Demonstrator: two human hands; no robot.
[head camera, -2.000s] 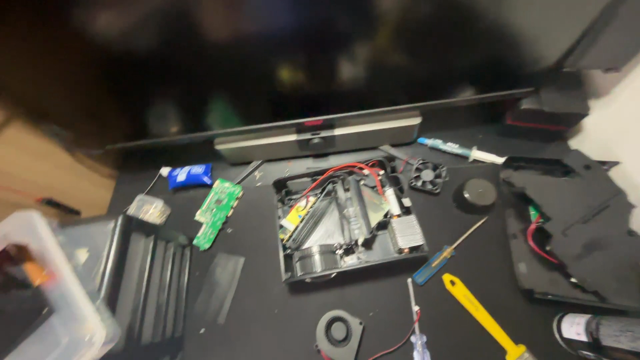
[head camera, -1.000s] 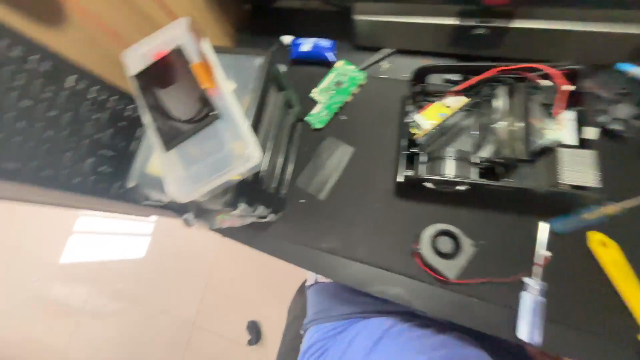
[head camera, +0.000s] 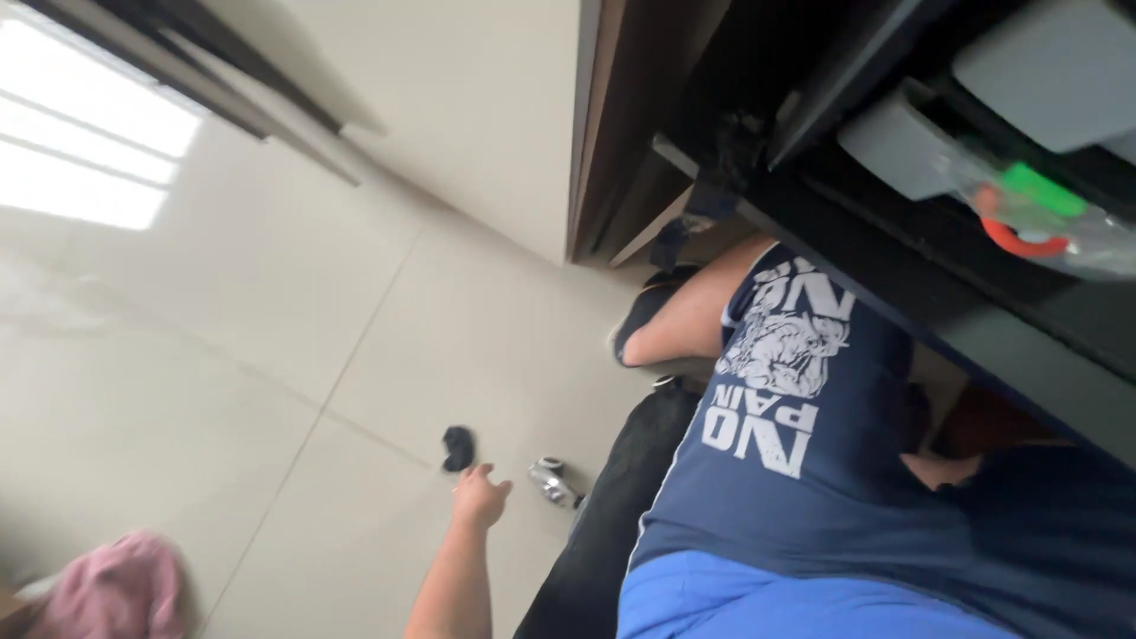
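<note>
Low over the tiled floor, my left hand (head camera: 482, 497) reaches out with its fingers apart and nothing visibly held. Just beyond its fingertips lies a small black object (head camera: 458, 448); whether they touch cannot be told. To the right of the hand is a shiny metal chair caster (head camera: 555, 482), beside the black chair part (head camera: 612, 488). My right hand is out of view. A patch of skin under the desk, right of the dark blue shorts (head camera: 781, 426), is too unclear to name.
The black desk edge (head camera: 958, 328) crosses the right side, with grey containers (head camera: 896, 146) and a plastic bag with green and orange items (head camera: 1034, 209) above it. A pale cabinet panel (head camera: 479, 115) stands at the top. Pink cloth (head camera: 124, 590) lies lower left.
The view has swung from the desk with the opened device down and left to the floor. My left hand has come into view near the small black object, which lay on the floor one second ago.
</note>
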